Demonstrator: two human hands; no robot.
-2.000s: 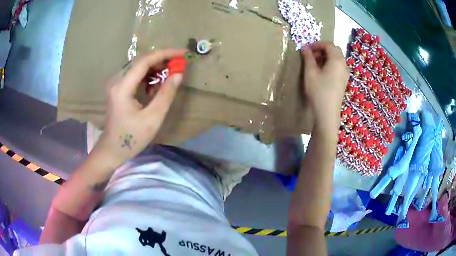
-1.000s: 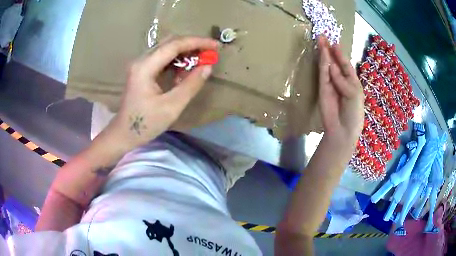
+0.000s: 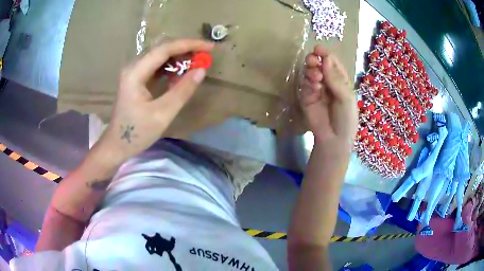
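Observation:
My left hand point(image 3: 154, 84) is shut on a few figurines point(image 3: 199, 61) with round red heads and white-and-red bodies. The red heads point right, between thumb and fingers. My right hand point(image 3: 329, 98) is raised palm up, just below the pile of add-on parts point(image 3: 328, 20). Its thumb and fingertips pinch a tiny white-pink add-on part point(image 3: 320, 59), mostly hidden by the fingers. A small whitish glue cup point(image 3: 218, 33) stands on the cardboard sheet point(image 3: 255, 53), above and right of my left hand, with a dark smudge beside it.
Dense rows of red-headed figurines point(image 3: 395, 100) lie on the metal bench at the right. Light-blue limp shapes point(image 3: 443, 164) lie beyond them. Shiny tape strips point(image 3: 300, 63) cross the cardboard. Yellow-black floor tape point(image 3: 32, 165) shows below the bench.
My right hand has come away from the add-on pile and turned palm up, with a tiny part at its fingertips. My left hand still holds the figurines. The view has shifted slightly.

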